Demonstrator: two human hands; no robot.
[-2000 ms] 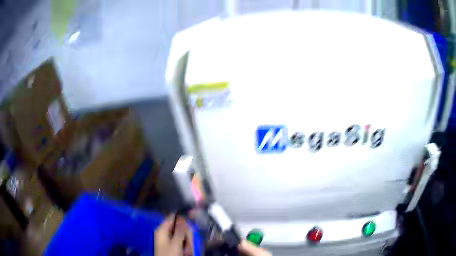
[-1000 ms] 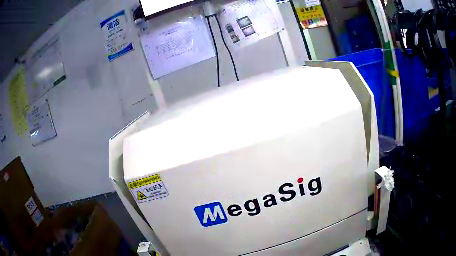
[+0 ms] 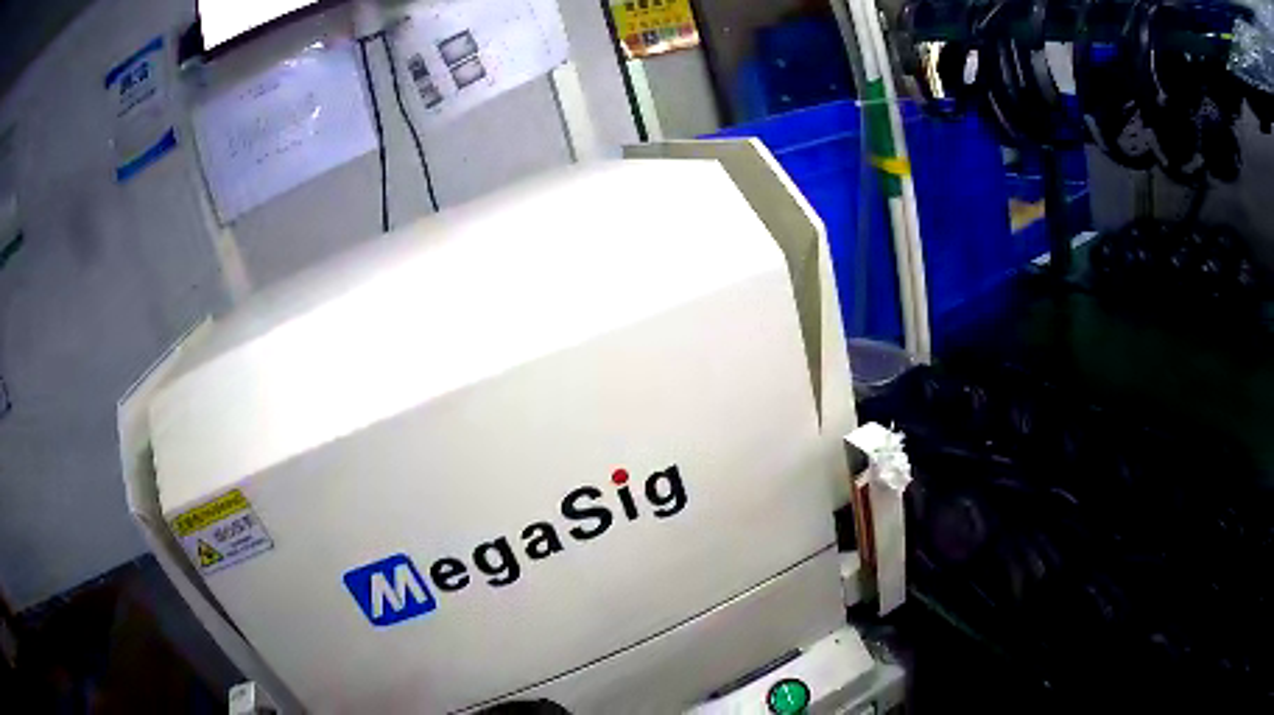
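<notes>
The white test chamber (image 3: 531, 405) with blue and black "MegaSig" lettering fills the middle, its lid down. A green button (image 3: 788, 696) shows on its front ledge at the bottom edge. A dark curved thing (image 3: 524, 707), cut off by the bottom edge, shows in front of the chamber; it may be part of a headphone, but I cannot tell. Neither of my hands is in the picture.
A white pen holder (image 3: 880, 524) stands at the chamber's right side. Black headphones (image 3: 1034, 91) hang in a row at the upper right, with dark items (image 3: 1062, 503) below. A blue bin (image 3: 964, 224) and a white post stand behind the chamber.
The view has swung right, so the chamber sits further left and more of the right side shows. The hands seen two seconds ago are out of view. A dark curved thing has appeared at the bottom.
</notes>
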